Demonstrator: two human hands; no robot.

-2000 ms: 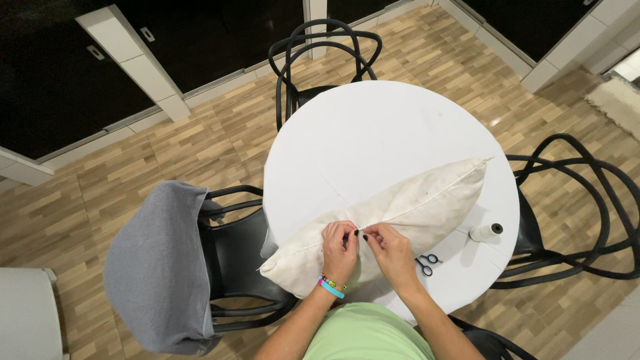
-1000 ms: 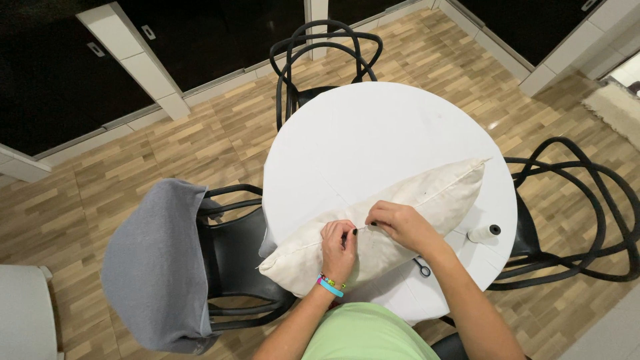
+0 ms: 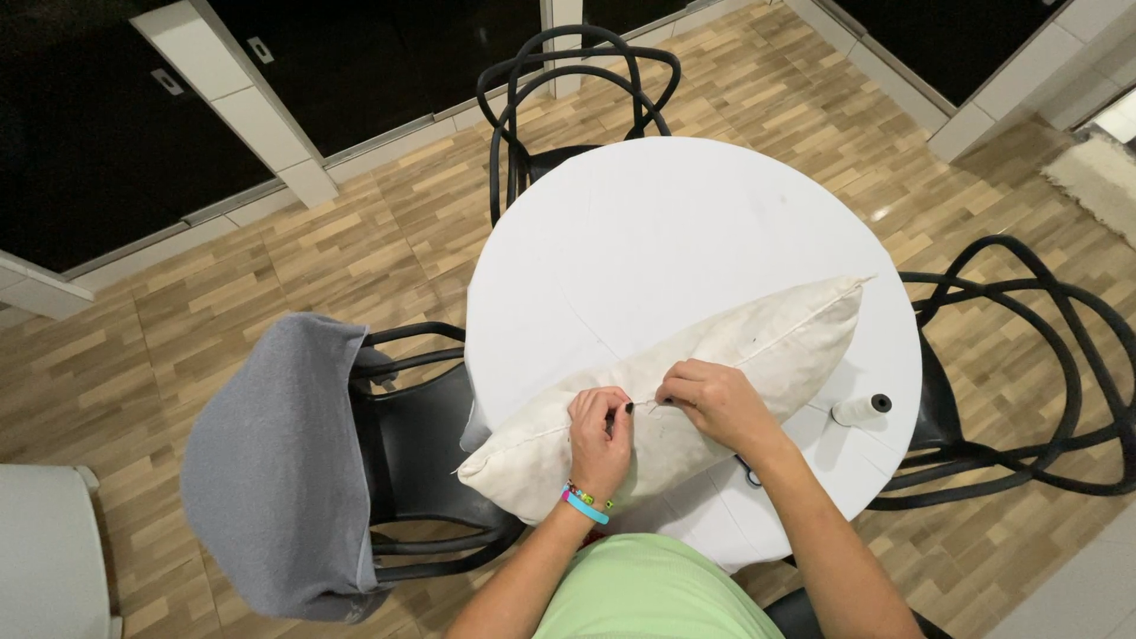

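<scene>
A stuffed off-white fabric cushion (image 3: 754, 346) lies slantwise across the near part of the round table, with a seam along its top ridge. My left hand (image 3: 602, 439), with bracelets at the wrist, pinches the seam near the cushion's middle. Just to the right, my right hand (image 3: 710, 401) has its fingertips together at the same seam, beside a small loose bit of thread or fabric. Whether a needle is between the fingers cannot be seen. A spool of white thread (image 3: 859, 410) lies right of the cushion. Scissors (image 3: 751, 474) are mostly hidden under my right forearm.
The round table (image 3: 657, 222) has a white cloth. Black chairs stand around it: one at the far side (image 3: 577, 80), one at the right (image 3: 1056, 373), and one at the left (image 3: 426, 435) with a grey cloth (image 3: 275, 470) over its back.
My right hand has moved from beside my left, rightward along the seam, then back closer to it. The scissors, in view at first, are now mostly covered by my right forearm. My left hand keeps its place.
</scene>
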